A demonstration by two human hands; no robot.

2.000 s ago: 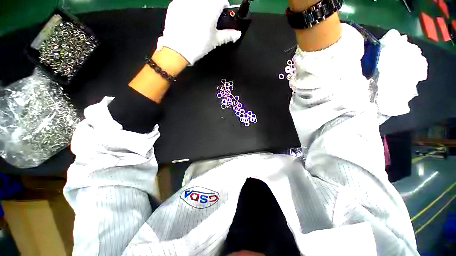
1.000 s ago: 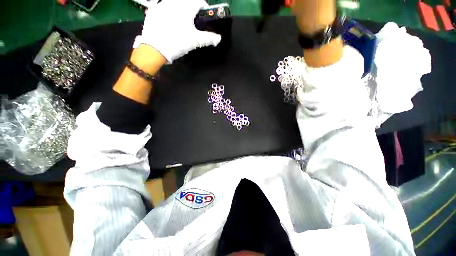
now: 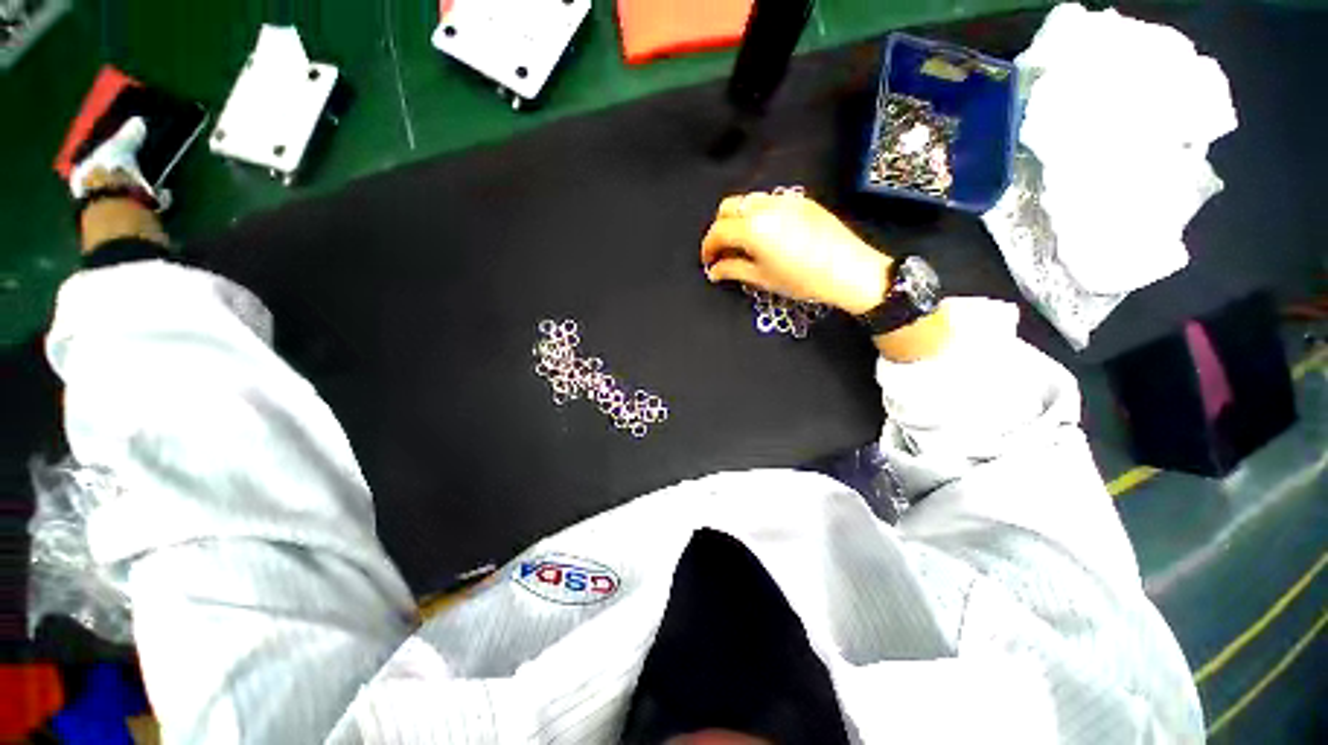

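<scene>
My left hand [image 3: 120,163], in a white glove, is small at the far left over the green surface, its fingers on a black unit [image 3: 171,128] with a red-orange part beside it. My bare right hand [image 3: 794,251] is over the heap of small pale rings [image 3: 787,315], fingers curled down and partly hiding it. Whether it pinches a ring is hidden. A second straggling cluster of rings [image 3: 594,381] lies on the black mat [image 3: 423,277]. A dark upright tool [image 3: 769,56] stands at top centre, touched by neither hand.
A blue bin [image 3: 1008,138] of silver hardware stands at upper right beside a crumpled white cloth or bag [image 3: 1129,146]. White-plated units [image 3: 274,109] and a red pad [image 3: 677,26] lie on the green surface. A clear plastic bag [image 3: 70,546] is at lower left.
My left hand has moved far left with the black unit to the green surface. My right hand has come down from the top to the ring heap. The view has shifted, uncovering the blue bin.
</scene>
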